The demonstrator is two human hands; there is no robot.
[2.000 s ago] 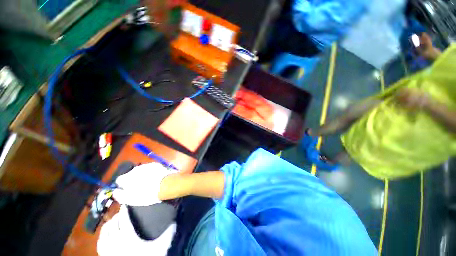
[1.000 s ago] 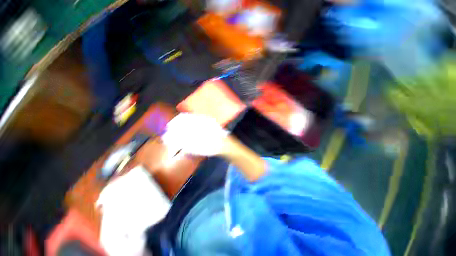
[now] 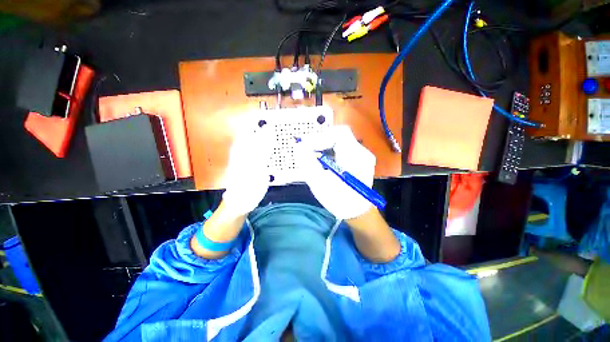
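A set-top box [image 3: 286, 141] lies underside up on the orange-brown jig board [image 3: 214, 80], its pale vent-hole grid and dark corner feet showing. My gloved left hand [image 3: 247, 163] holds its left side; the fingers are washed out by glare. My gloved right hand [image 3: 342, 175] holds a blue marker pen [image 3: 352, 180], its tip end over the box's right part. The connector block [image 3: 294, 80] sits just behind the box. Whether the box is plugged into it cannot be told. The blue network cable [image 3: 384, 90] hangs onto the board's right side, its end loose.
Two black set-top boxes [image 3: 127, 152] [image 3: 45, 81] are on orange-red pads at the left. A bare foam pad [image 3: 451, 127], a remote control [image 3: 514, 143] and the orange indicator box [image 3: 558, 87] are at the right. AV plugs [image 3: 365, 24] lie behind the board. A red-lined bin [image 3: 465, 204] is below the bench edge.
The view has swung back to face the board squarely. My right hand now holds the blue pen that lay on the board, and a box is underside up between my hands.
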